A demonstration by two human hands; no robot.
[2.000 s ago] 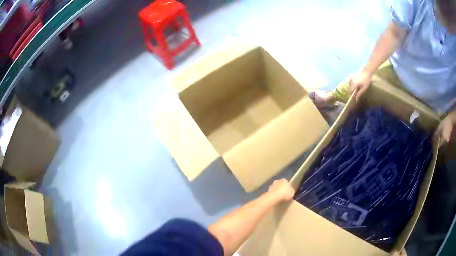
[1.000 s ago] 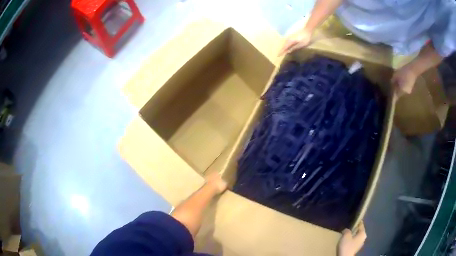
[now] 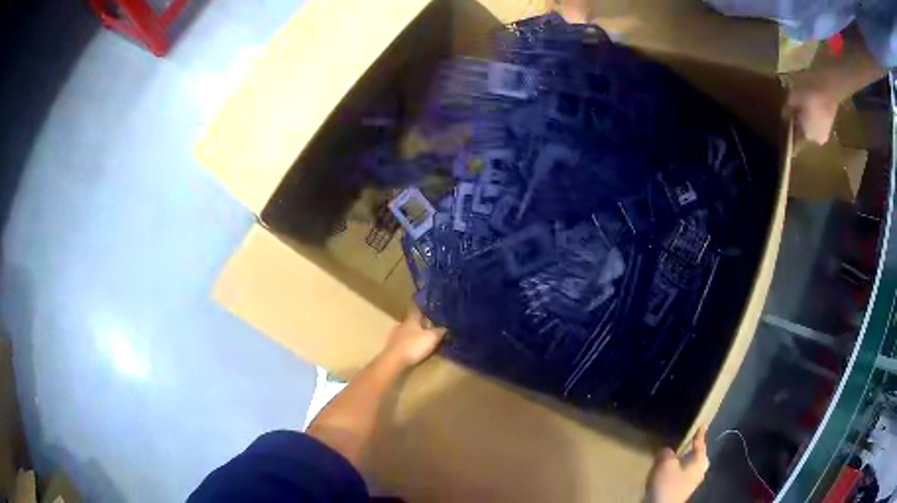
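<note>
A cardboard carton of bulk housings (image 3: 610,265) fills the centre right, tilted toward an open carton (image 3: 246,147) on its left. Dark plastic housings spill over the shared edge into the left carton, some blurred in motion. Its floor still shows at the lower part. My left hand (image 3: 418,341) grips the full carton's near left corner. My right hand (image 3: 679,475) grips its near right corner, partly cut off by the bottom edge.
Another person's hand (image 3: 814,110) holds the full carton's far right side; fingers show at its far left. A red stool (image 3: 148,20) stands at top left on the grey floor (image 3: 128,255). A green bench edge (image 3: 866,393) curves along the right. Cardboard pieces lie at bottom left.
The full carton has come over and tilted against the empty one, and housings now pour into it. Both my hands kept hold of the near corners. The stool has shifted toward the upper left of the view.
</note>
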